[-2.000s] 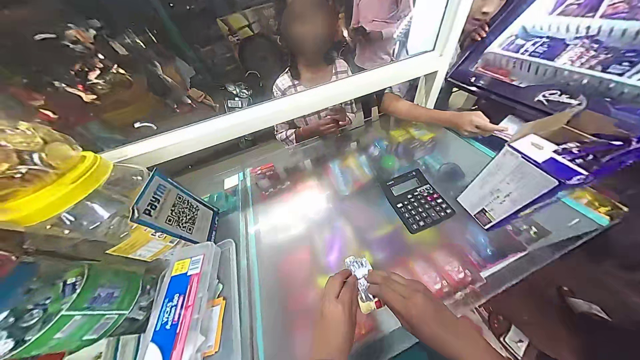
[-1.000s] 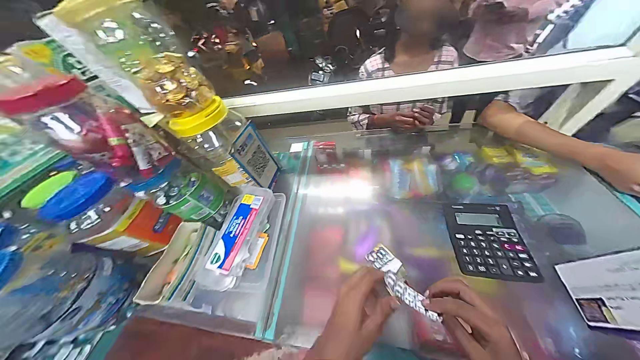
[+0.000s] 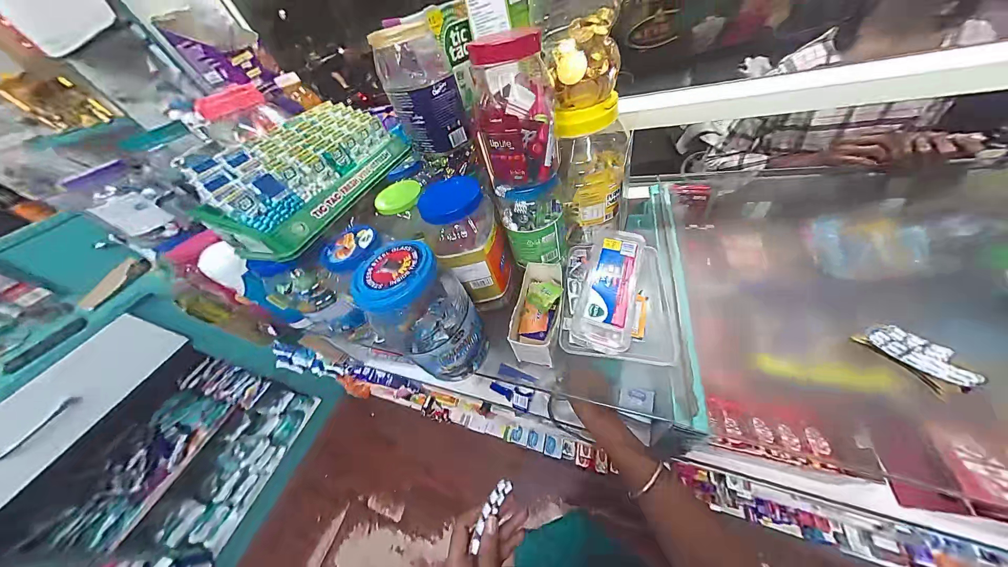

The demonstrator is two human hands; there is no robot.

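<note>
Low in the head view, my left hand (image 3: 492, 539) holds a narrow black-and-white blister strip (image 3: 492, 504) upright in its fingers. My right hand (image 3: 587, 398), at the end of a forearm with a thin bangle, is at the counter's near edge, just below the clear plastic box (image 3: 618, 295). Its fingers are blurred and partly behind glass, so their grip cannot be made out. Farther right, another silvery strip piece (image 3: 921, 358) lies on the glass countertop (image 3: 756, 299).
Lidded jars, among them a blue-lidded jar (image 3: 425, 315) and a yellow-lidded jar (image 3: 591, 165), crowd the counter's left part. Beside them are a small carton (image 3: 535, 315) and a green Tic Tac tray (image 3: 315, 189). An open drawer (image 3: 157, 472) of packets is at lower left. A person's hands (image 3: 898, 146) show beyond the frame.
The view has swung far left. My hands, earlier together on the strip over the glass, are now apart: the left low with a strip, the right at the counter edge. A strip piece now lies on the glass.
</note>
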